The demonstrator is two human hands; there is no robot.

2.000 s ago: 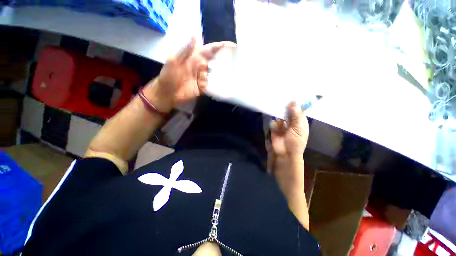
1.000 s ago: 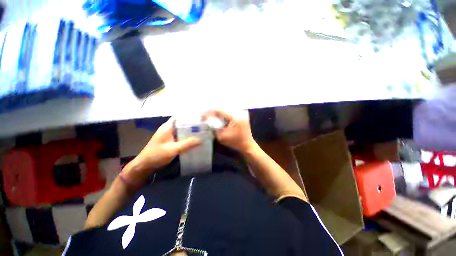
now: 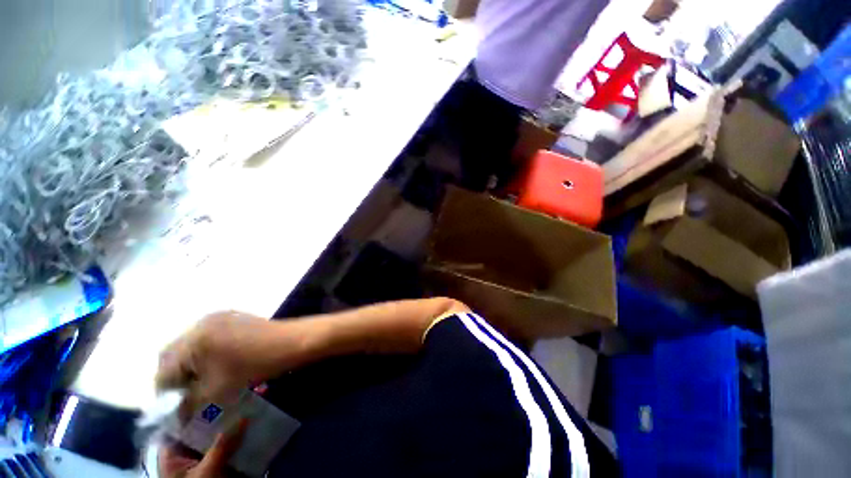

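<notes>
My left hand (image 3: 210,459) is at the bottom left, partly cut off by the edge, with its fingers on a pale retail box (image 3: 266,434) with a small blue mark. My right hand (image 3: 219,359) is just above it, blurred, with its fingers closed around a small whitish coiled thing (image 3: 160,411), which looks like a cable. The coil is close to the box's upper end. I cannot tell whether any of it is inside the box.
A large tangled cable pile (image 3: 93,177) lies on the white table (image 3: 233,252). A smartphone (image 3: 98,429) lies at lower left. An open brown carton (image 3: 523,252), a red stool (image 3: 563,187) and a blue crate (image 3: 695,401) stand right of the table. A person in a purple top (image 3: 537,42) is beyond.
The view has swung to the right, bringing the cable pile, cartons and crate into fuller view. Both hands now appear at lower left, still at the box.
</notes>
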